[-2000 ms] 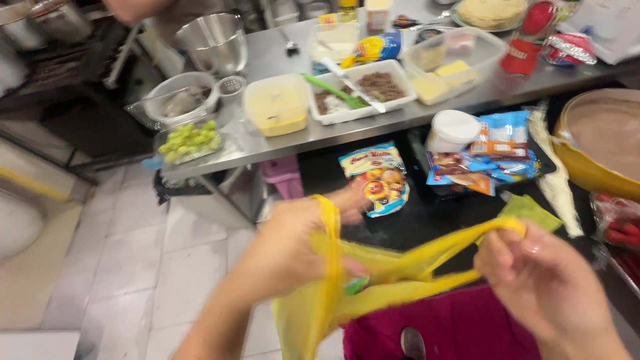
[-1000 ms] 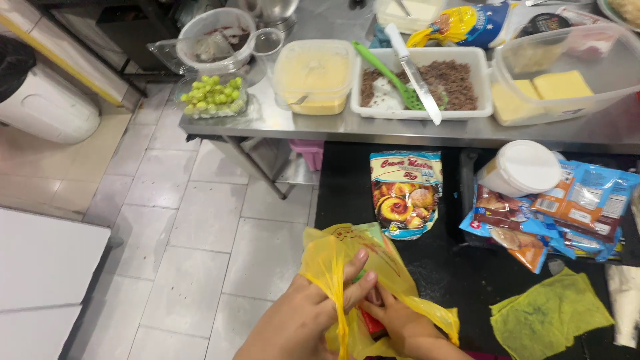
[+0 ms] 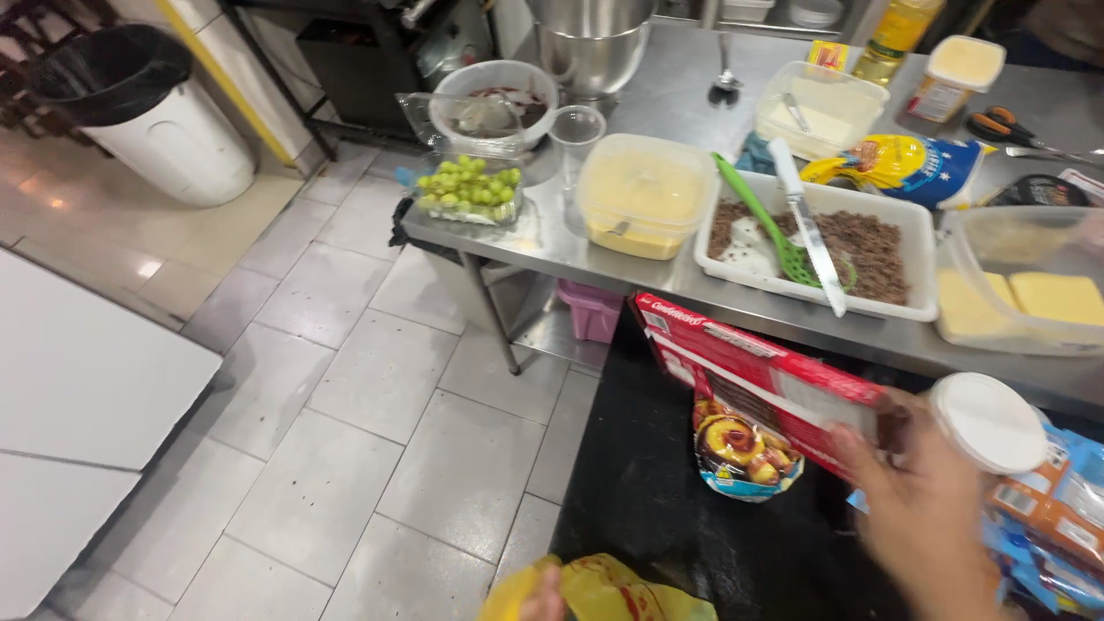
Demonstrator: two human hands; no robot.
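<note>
My right hand point(image 3: 923, 500) grips the right end of a flat red cardboard box point(image 3: 759, 379) and holds it tilted over the black surface. Behind and below the box lies a printed food pouch point(image 3: 749, 453), partly covered by it. At the bottom edge my left hand point(image 3: 545, 599) is at a yellow plastic bag point(image 3: 621, 591); only blurred fingers show, and the rest is cut off by the frame. Just right of the box, a white-lidded tub point(image 3: 989, 423) stands by blue and orange packets point(image 3: 1065, 492).
On the steel table point(image 3: 552, 246) stand a box of green grapes point(image 3: 470, 190), a tub with yellow contents point(image 3: 645, 194), a tray of brown crumbly food point(image 3: 914, 250) with a green slotted spoon point(image 3: 750, 203) and a knife point(image 3: 815, 250), and a container with yellow blocks point(image 3: 1056, 297). A bin point(image 3: 172, 138) stands far left.
The red box has come out into full view in my right hand, which has moved right, away from the yellow bag. One second ago both hands were at the bag.
</note>
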